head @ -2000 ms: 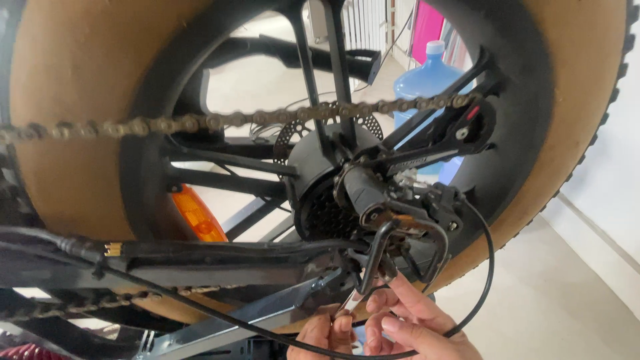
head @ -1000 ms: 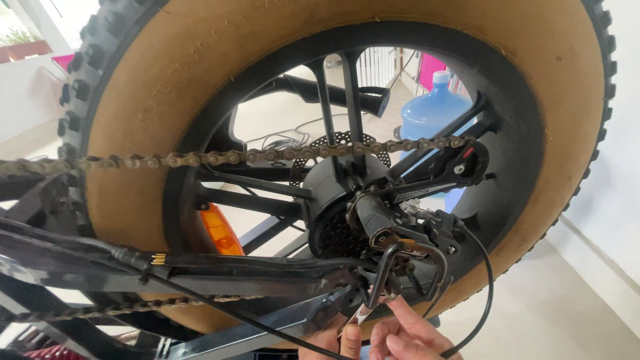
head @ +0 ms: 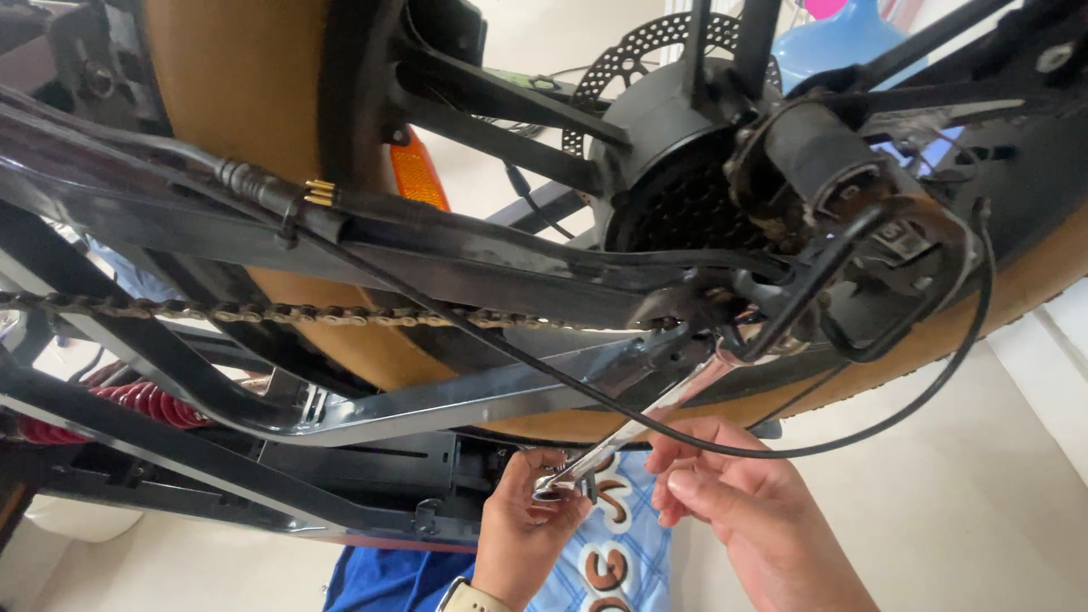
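Observation:
A chromed wrench (head: 637, 416) slants from the wheel's axle area down to my left hand (head: 531, 510), whose fingers close on its lower end. Its upper end is at the axle, partly hidden by the derailleur guard (head: 795, 289), a bent black bar. My right hand (head: 731, 493) is beside the wrench with fingers spread and curled, nothing seen in it. Above are the black rear hub (head: 671, 161) with its sprockets, and the rear derailleur (head: 824, 161). A black cable (head: 544, 365) loops in front of the wrench and close over the right fingertips.
The frame tube (head: 476, 399) and the chain (head: 365, 315) run to the left. A disc rotor (head: 629, 59) is behind the hub. The tan-walled tire (head: 1037, 263) rises at the right. A red coil spring (head: 153, 406) is lower left, an orange reflector (head: 416, 174) between spokes.
The view has moved much closer to the hub. My right hand has moved away from the axle and the left hand, and the wrench now shows at length.

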